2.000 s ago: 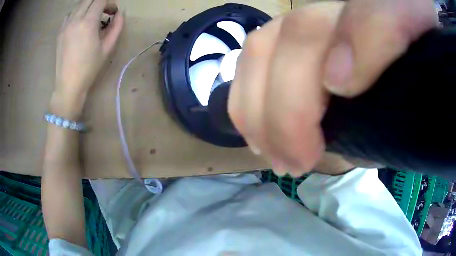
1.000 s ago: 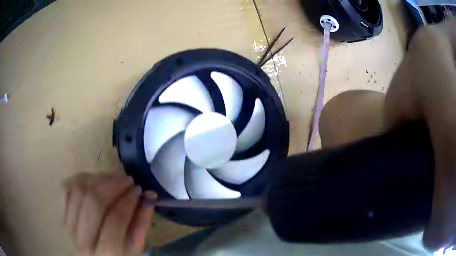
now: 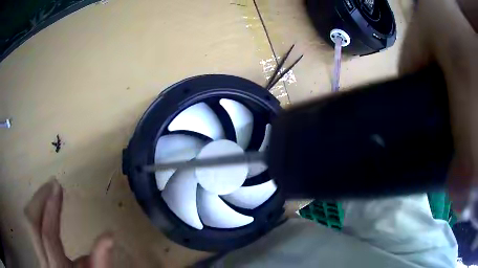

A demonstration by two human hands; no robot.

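Note:
A black wheel-shaped housing (image 3: 183, 99) lies on the cardboard with its white-spoked cover (image 3: 222, 166) facing up. My right hand (image 3: 456, 104), blurred and cut off by the right edge, is closed on a thick black electric screwdriver (image 3: 361, 136). Its long metal bit crosses the cover, and the tip is over the housing's left rim. My left hand (image 3: 68, 235) is at the lower left, blurred, fingers apart and off the housing. Small dark screws (image 3: 57, 143) lie in a cluster on the cardboard left of the housing.
A second black housing (image 3: 361, 26) with a white flange (image 3: 339, 37) and pale ribbon cable (image 3: 337, 70) stands at the upper right. Thin dark sticks (image 3: 283, 69) lie crossed behind the wheel. A small white piece (image 3: 5, 123) is at the left edge. A green crate (image 3: 324, 213) shows below the bench.
The bit tip has moved up along the housing's left rim. My left hand has let go of the rim area and moved left with fingers spread. The housing sits slightly lower in view.

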